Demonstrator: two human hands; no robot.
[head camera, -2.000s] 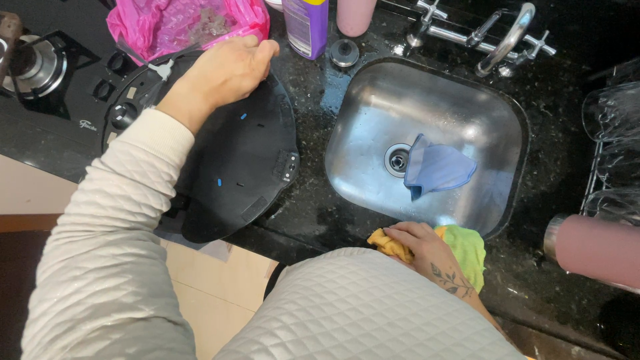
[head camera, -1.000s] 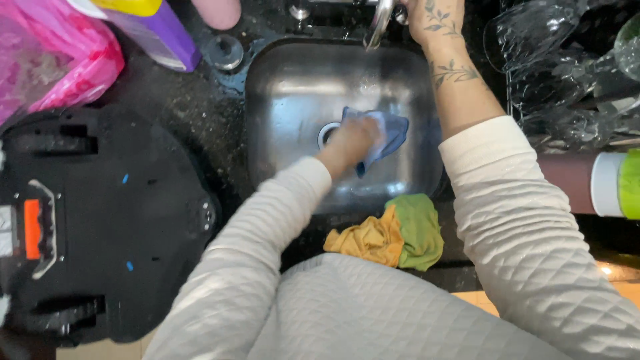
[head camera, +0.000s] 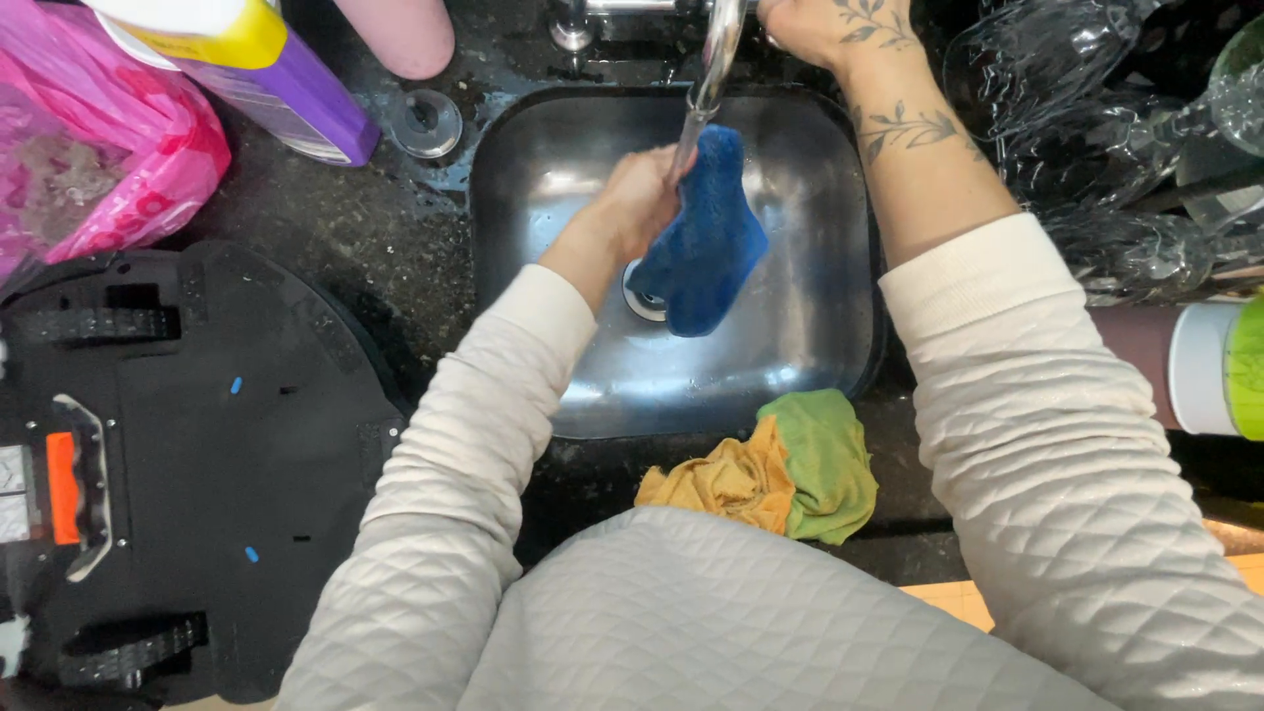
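Observation:
My left hand (head camera: 647, 202) grips a wet blue cloth (head camera: 706, 242) by its upper left edge, over the stainless steel sink (head camera: 810, 326). Water from the chrome faucet spout (head camera: 719, 59) runs down onto the hand and cloth. Part of the drain (head camera: 647, 301) shows behind the cloth. At the top edge of the view, my right hand (head camera: 805, 28) is beside the faucet, at its right side; its fingers are partly cut off, so its hold cannot be told. A yellow and green cloth (head camera: 820, 464) lies crumpled on the counter at the sink's near edge.
An upturned black robot vacuum (head camera: 217, 474) lies at the left. Behind it are a pink plastic bag (head camera: 148, 188), a purple bottle (head camera: 306, 99), a pink bottle (head camera: 405, 35) and a sink strainer or stopper (head camera: 427, 123). Clear glassware (head camera: 1066, 118) and a lying tumbler (head camera: 1136, 355) are at the right.
The blue cloth lay in the sink and is now lifted under running water in my left hand. My right hand has left the yellow and green cloth for the faucet. My left hand has left the vacuum.

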